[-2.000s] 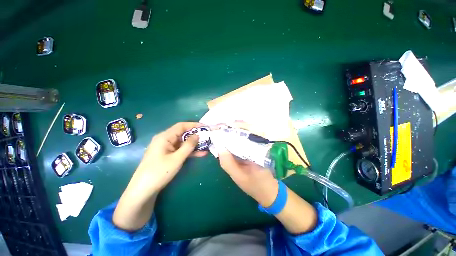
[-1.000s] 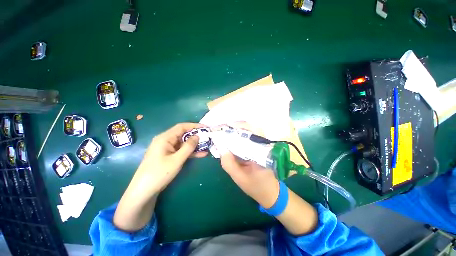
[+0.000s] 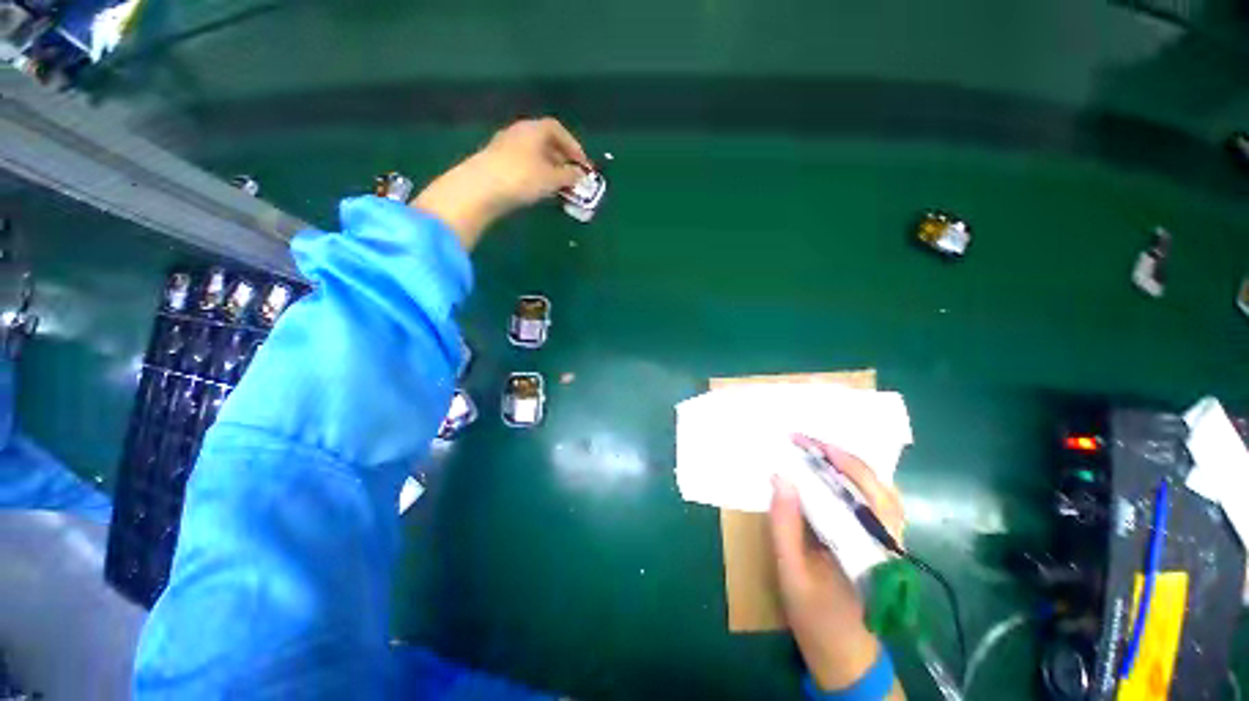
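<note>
My left hand (image 3: 527,167) is stretched out forward, its fingertips closed on the upper edge of a watch case (image 3: 584,195) at or just above the green bench. My right hand (image 3: 818,575) holds the dispensing syringe (image 3: 838,518) like a pen over the white wiping paper (image 3: 740,445), tip pointing up and left. The green adapter (image 3: 896,598) is on the syringe's rear end. The tan cardboard (image 3: 751,575) lies under the paper. Two watch cases (image 3: 529,322) (image 3: 523,399) lie between my arms; another (image 3: 456,414) is partly hidden by my left sleeve.
The black blister tray (image 3: 171,411) with several cases is at left, partly behind my sleeve, beside a metal rail (image 3: 151,178). The black dispenser (image 3: 1096,548) is at right, with a clear hose. More cases (image 3: 944,234) (image 3: 393,185) lie on the bench. A blue sleeve shows at far left.
The view has shifted. My left hand has left the syringe tip and reached forward to a case on the bench. My right hand stays on the syringe, now apart from my left hand.
</note>
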